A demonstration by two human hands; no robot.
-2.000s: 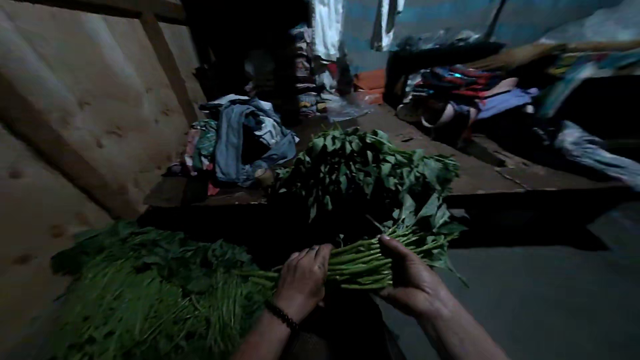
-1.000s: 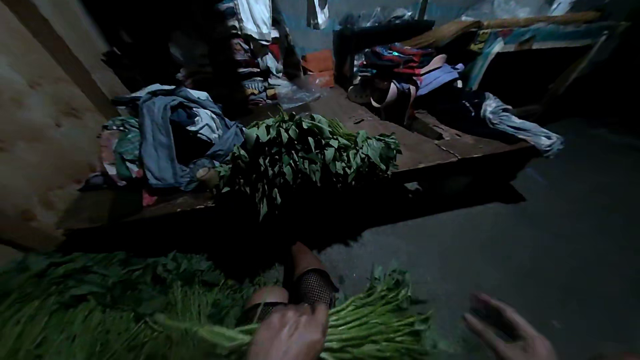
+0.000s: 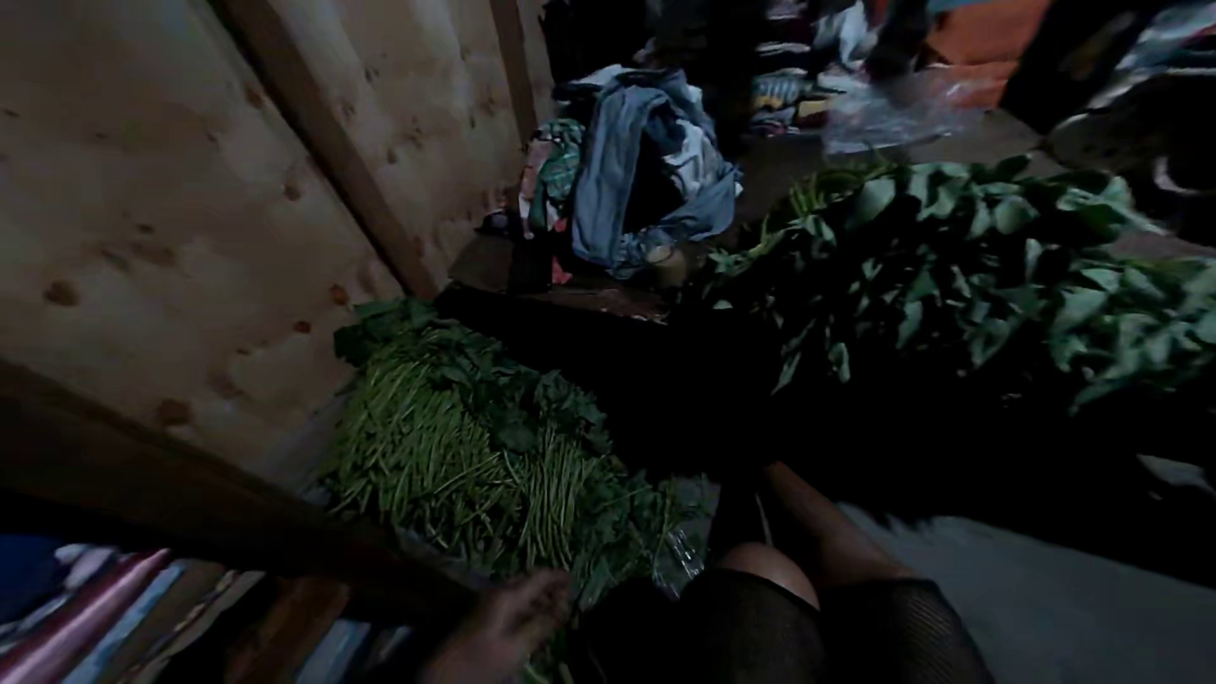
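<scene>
Blurred and dim, my left hand [image 3: 508, 622] is low in the view, at the near edge of a heap of leafy green stems [image 3: 494, 456]. A few green stems show just beside and below its fingers; whether it holds them cannot be told. The heap lies on the floor along the plywood wall, stems mostly toward the left and leaves to the right. Another pile of leafy greens [image 3: 950, 266] rests on the low wooden platform at the right, its leaves hanging over the edge. My right hand is out of view.
Denim clothing [image 3: 617, 180] is piled on the platform [image 3: 608, 299] by the plywood wall [image 3: 171, 190]. A clear plastic bag [image 3: 883, 119] lies behind the greens. Folded cloths [image 3: 114, 617] are at the lower left, beyond a wooden beam. My bent knees [image 3: 769, 570] are at the bottom.
The view has swung left. My left hand, earlier on a bundle of green stems, is now by the heap's near edge. My right hand, open at the right one second ago, has left the view.
</scene>
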